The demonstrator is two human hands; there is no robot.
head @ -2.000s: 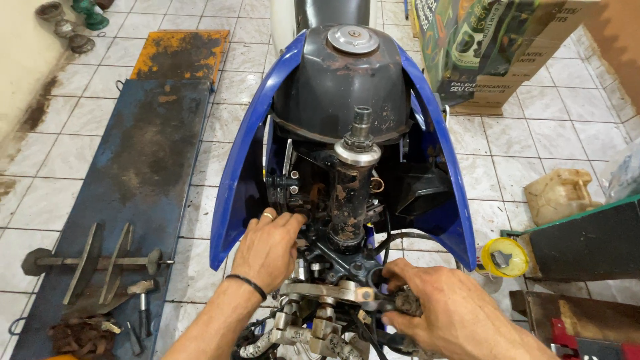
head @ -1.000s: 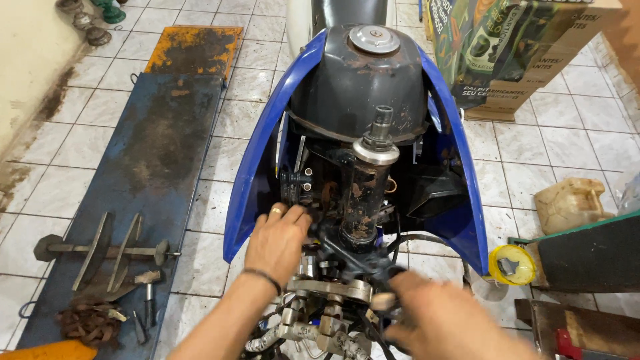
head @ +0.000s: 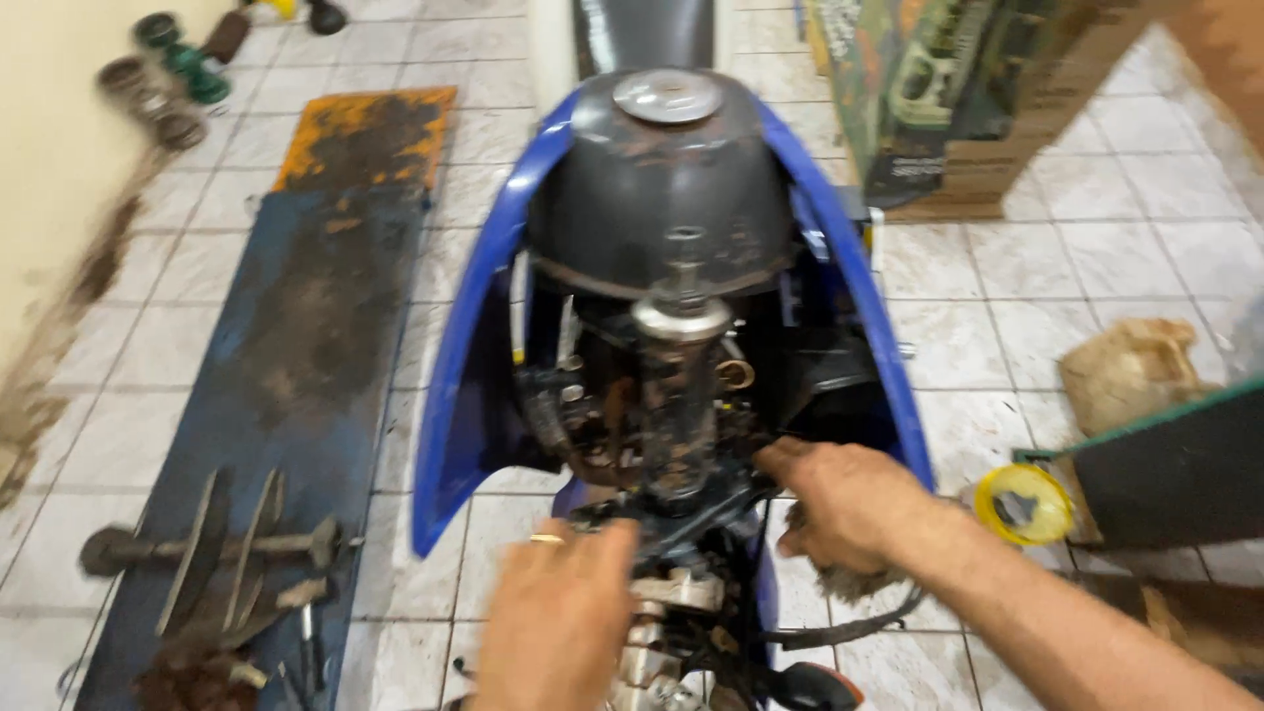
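A motorcycle's front end fills the middle, with a black fuel tank (head: 662, 197) between blue fairings (head: 464, 326). Below the tank stands the steering head tube (head: 679, 395) with a bare threaded stem at its top. My left hand (head: 558, 612), a ring on one finger, is blurred at the left of the dark fork clamp (head: 681, 523); its fingertips touch or nearly touch it, and its grip is unclear. Right of the tube, my right hand (head: 839, 504) reaches to the clamp's right side, a dirty rag (head: 854, 583) showing under its palm. Metal fittings (head: 681, 592) lie below the clamp.
At left, a blue ramp (head: 306, 296) bears an axle (head: 217, 548), a hammer (head: 306, 612) and a brown rag (head: 193, 676). At right are a yellow tub (head: 1022, 504), a stained plastic jug (head: 1131, 370), a green-edged bench (head: 1175, 474) and cardboard boxes (head: 987, 168). An orange-lensed turn signal (head: 815, 686) hangs low.
My right hand has moved up beside the head tube's right side. My left hand has moved down, away from the tube's left side. The dark clamp and metal fittings have shifted.
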